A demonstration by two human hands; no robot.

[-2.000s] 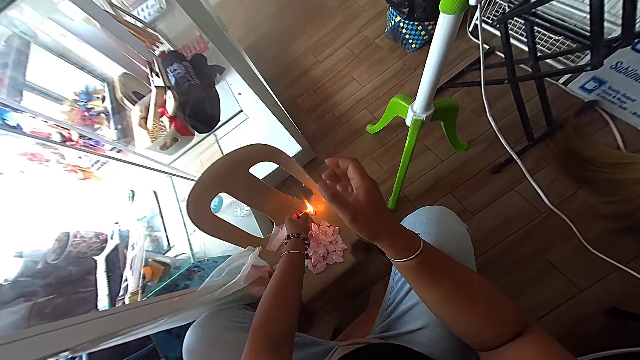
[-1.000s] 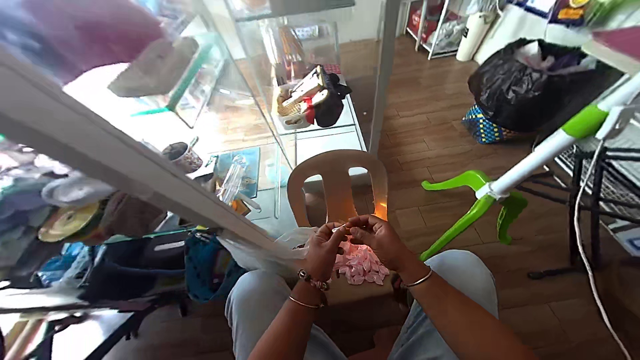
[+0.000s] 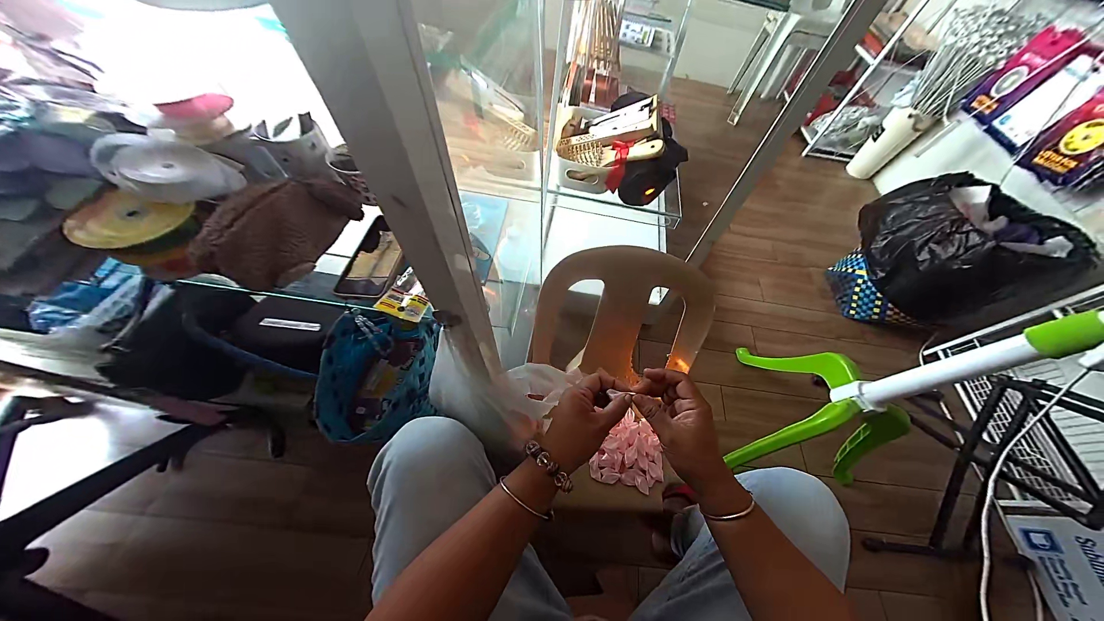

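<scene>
My left hand (image 3: 584, 424) and my right hand (image 3: 686, 424) meet fingertip to fingertip over the seat of a tan plastic chair (image 3: 614, 302). Between them they pinch a small pale pink piece (image 3: 623, 394), partly covered by the fingers. Just below the fingers, on the seat, lies a pile of folded pink ribbon petals (image 3: 628, 457). A crumpled clear plastic bag (image 3: 539, 379) lies beside my left hand. An orange glow shows on the chair behind the hands; its source is hidden.
On the left stands a glass case with ribbon rolls (image 3: 129, 224) and a blue basket (image 3: 375, 379). A white and green stand (image 3: 940, 379) is at the right, near a black trash bag (image 3: 966, 246). Wooden brushes (image 3: 617, 142) sit in a holder behind the chair.
The flame seen at my left hand two seconds ago no longer shows there. My hands have come together at the fingertips. The view has swung considerably.
</scene>
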